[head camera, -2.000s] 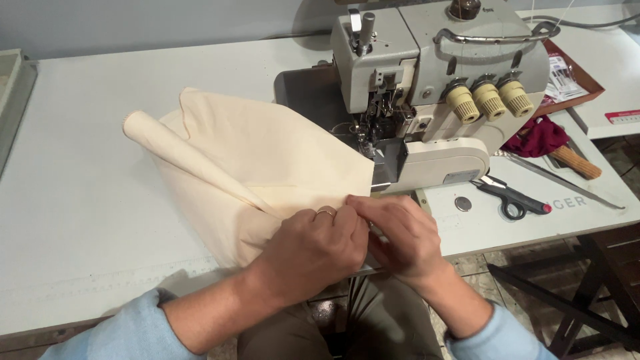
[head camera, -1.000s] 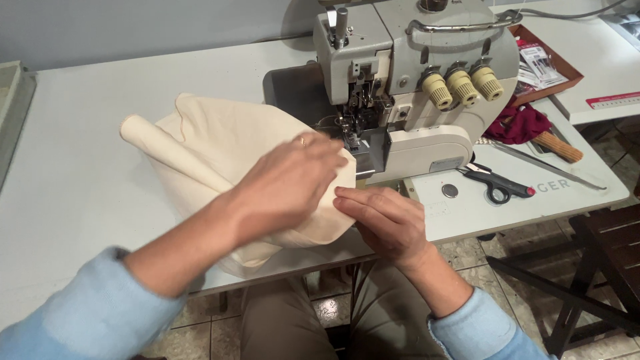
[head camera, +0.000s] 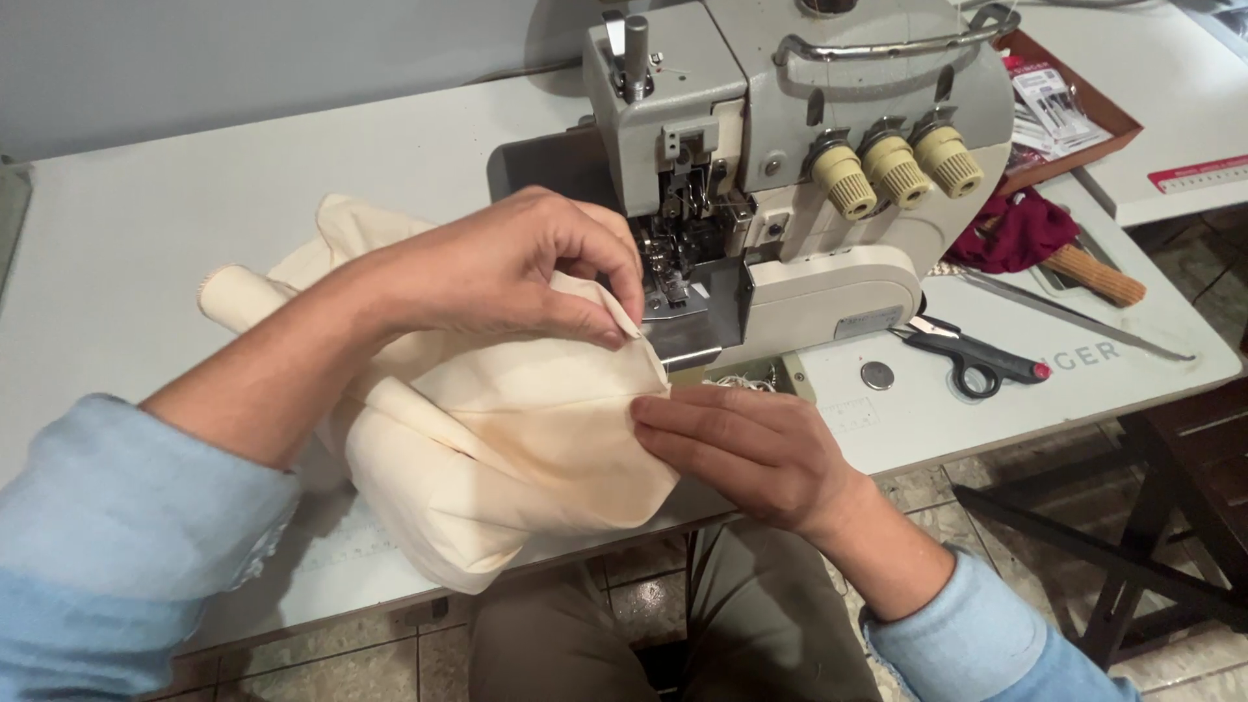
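A cream fabric piece (head camera: 546, 409) lies bunched on the white table, its right edge raised beside the front of an overlock sewing machine (head camera: 829, 107). My left hand (head camera: 526, 263) pinches the upper part of that edge between thumb and fingers, just left of the presser foot (head camera: 671, 285). Lower down, my right hand (head camera: 751, 448) grips the same edge by a seam, fingertips on top of the cloth; its thumb is hidden. A rolled end (head camera: 234, 297) of the fabric points to the left. The cloth is not under the presser foot.
Black-handled scissors (head camera: 975, 356) and a round metal disc (head camera: 877, 375) lie right of my right hand. Tweezers (head camera: 1082, 317), a maroon cloth (head camera: 1019, 232) and a brown tray (head camera: 1111, 136) with packets are farther right. Thread scraps (head camera: 746, 378) sit below the machine. A wooden chair or stand (head camera: 1150, 517) is at lower right.
My left hand, raised and blurred over the fabric a second ago, now pinches its edge near the machine. The fabric has bunched up more, with its lower part folded.
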